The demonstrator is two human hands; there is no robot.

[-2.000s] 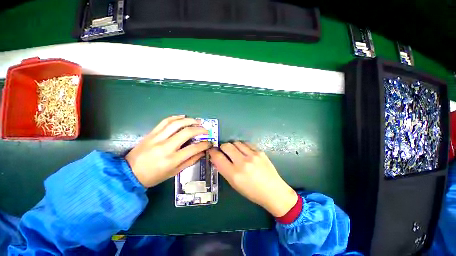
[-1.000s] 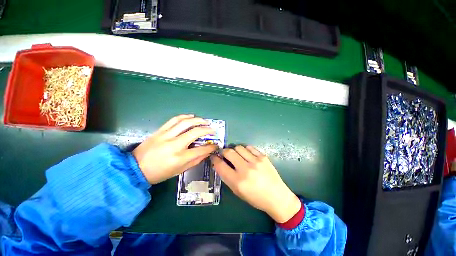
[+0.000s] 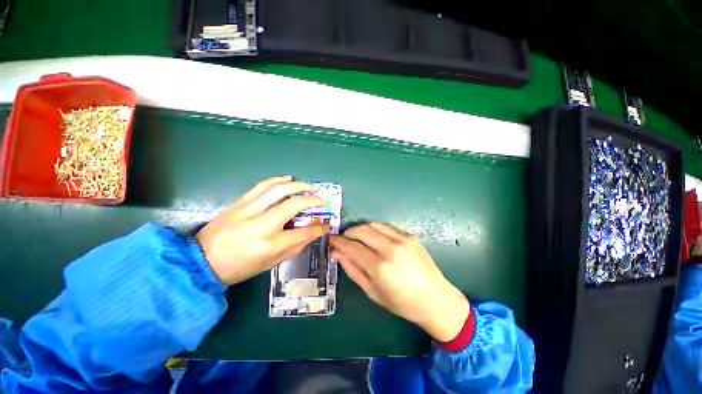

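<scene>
An open phone mid-frame assembly (image 3: 302, 286) lies flat on the dark green bench mat (image 3: 416, 308), its length pointing away from me. My left hand (image 3: 258, 231) lies over its upper left side, with the fingers spread across the frame and the index fingertip near the right edge. My right hand (image 3: 400, 269) is at its right edge, with curled fingertips close to the left fingertips. An orange spot and a green spot show between the left fingers. Whether anything small is pinched in either hand is hidden.
A red bin (image 3: 31, 146) of thin beige pieces stands left. A black tray (image 3: 558, 231) heaped with shiny pieces stands right. Behind the white edge (image 3: 346, 104), a green belt (image 3: 100, 35) carries a black carrier (image 3: 385, 46) and several phone bodies. Another person's blue sleeve (image 3: 681, 331) shows far right.
My right hand has shifted slightly right and its fingers have moved a little back from the frame's middle. My left hand stays on the phone. The view has shifted slightly.
</scene>
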